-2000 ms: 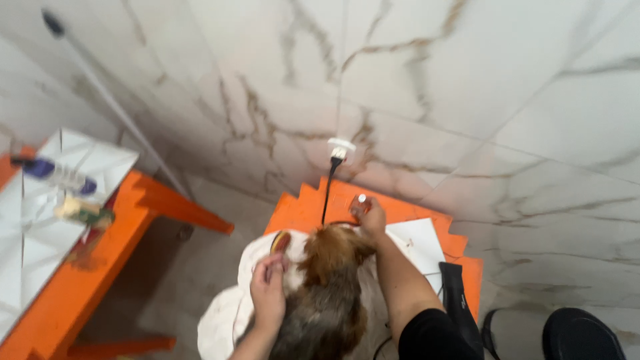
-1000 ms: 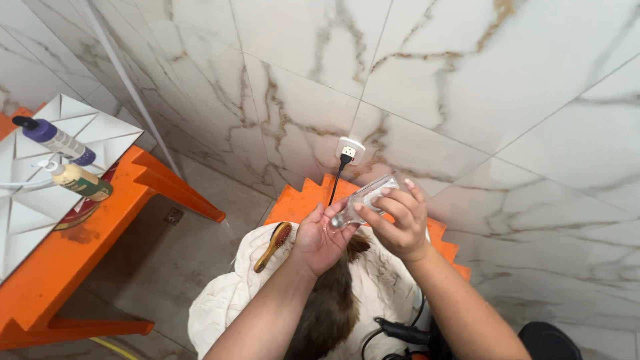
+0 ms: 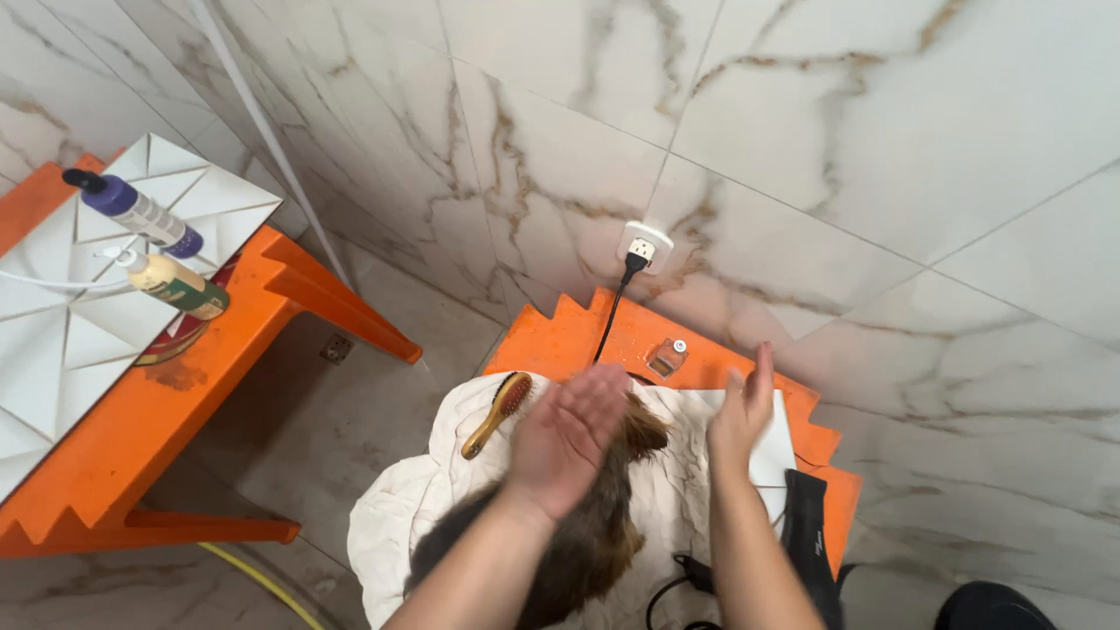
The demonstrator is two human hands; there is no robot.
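Observation:
My left hand (image 3: 569, 442), palm up and fingers spread, is held above a brown furry animal, likely a small dog (image 3: 582, 560), which lies on a cream towel (image 3: 446, 490). To its right my right hand (image 3: 744, 420) is raised with the thumb apart, holding nothing. A wooden-handled pin brush (image 3: 497, 416) rests on the towel left of my left hand. A small clear bottle (image 3: 668, 358) with a white top stands on the orange plastic table (image 3: 569, 337) behind the hands. The animal's head is partly hidden by my left hand.
A black appliance (image 3: 812, 542) lies at the right, with a black cord nearby. A plug sits in the wall outlet (image 3: 646, 248). On a second orange table (image 3: 219, 367) at left stand a purple pump bottle (image 3: 140, 214) and a yellow-green one (image 3: 175, 284). A yellow hose (image 3: 262, 582) crosses the floor.
One second ago both hands held the clear bottle above the animal; now it stands on the orange table behind them. The hands have moved apart and are empty.

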